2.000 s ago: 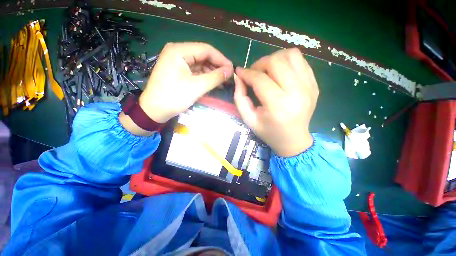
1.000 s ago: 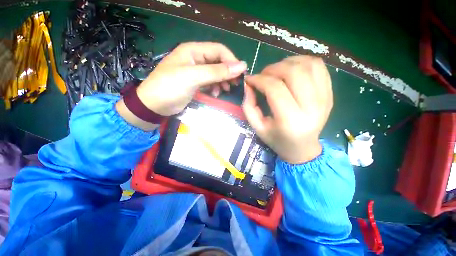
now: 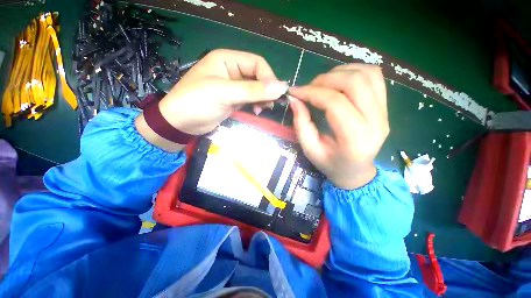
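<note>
My left hand (image 3: pixel 224 93) and my right hand (image 3: pixel 343 119) meet fingertip to fingertip above the far edge of the foam tray. A tiny dark piece, apparently a black flex cable (image 3: pixel 287 92), is pinched between the fingertips; most of it is hidden. Below lies an open tablet (image 3: pixel 233 208) in the red foam tray (image 3: pixel 169 201). Its shiny white battery (image 3: pixel 227 177) has a yellow-orange flex cable (image 3: pixel 256 183) lying diagonally over it. The mainboard (image 3: pixel 305 195) is at the right end, partly behind my right wrist.
A loose pile of black flex cables (image 3: pixel 125 58) and a yellow-orange bundle (image 3: pixel 35 73) lie at left. At right are a white scrap (image 3: pixel 419 176), tiny pale scraps, a red strap (image 3: pixel 432 268) and another red foam tray (image 3: pixel 495 186). A worn bench edge (image 3: pixel 337 45) runs behind.
Over the two seconds my hands have shifted slightly right in the picture. My fingertips stay close together, and the right fingers have closed in towards the left thumb.
</note>
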